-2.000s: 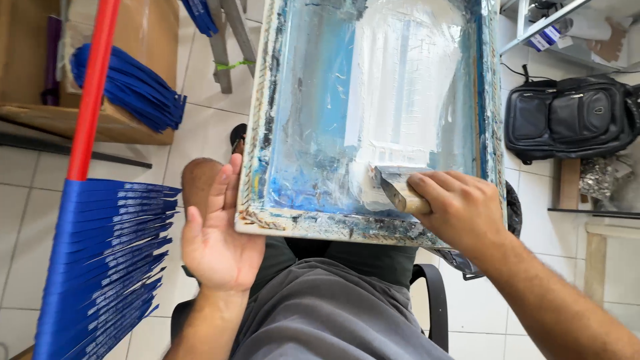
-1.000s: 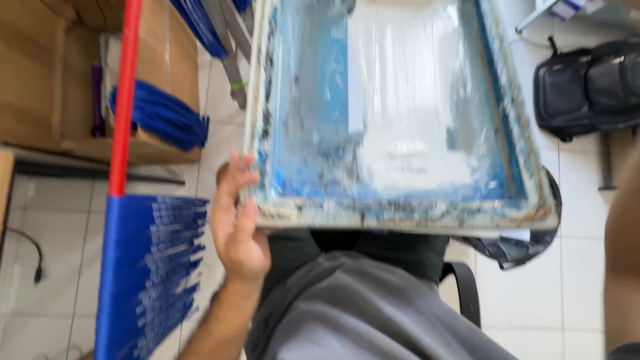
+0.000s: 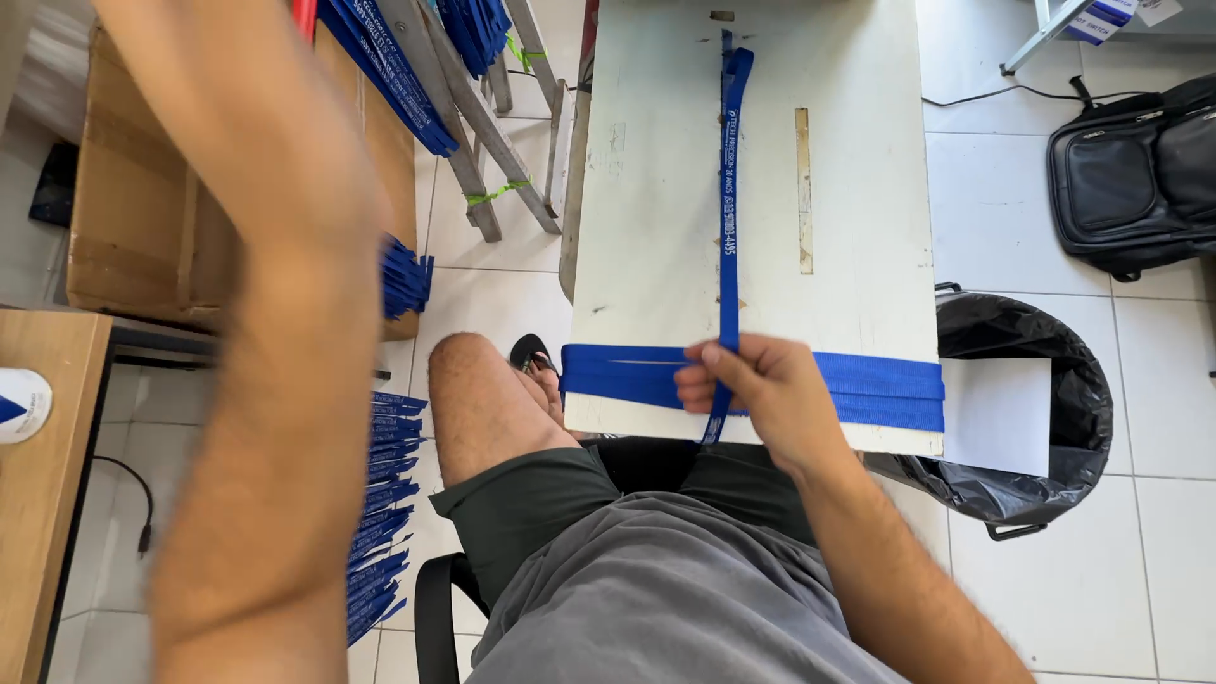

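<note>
A pale board (image 3: 655, 237) extends away from my lap. Along its middle lies a printed blue fabric strap (image 3: 730, 275), folded over at its far end. My right hand (image 3: 750, 389) pinches this strap close to the board's near edge, and its short printed end hangs below the fingers. Flat blue bands (image 3: 883, 389) cross the near part of the board from side to side, partly behind that hand. My left arm, blurred, reaches up across the left of the view; its hand is outside the frame.
Printed blue straps (image 3: 385, 503) hang at the left, with more near a metal stand (image 3: 456, 114). A cardboard box (image 3: 133, 190) and wooden desk (image 3: 47, 427) stand left. To the right are a black-lined bin (image 3: 1026, 323) with white paper (image 3: 997, 413), and a black backpack (image 3: 1102, 180).
The paint-stained screen frame has left the view, uncovering the board and strap. The right hand, earlier on a scraper, now holds the strap. My left hand has gone from the frame's edge out of view.
</note>
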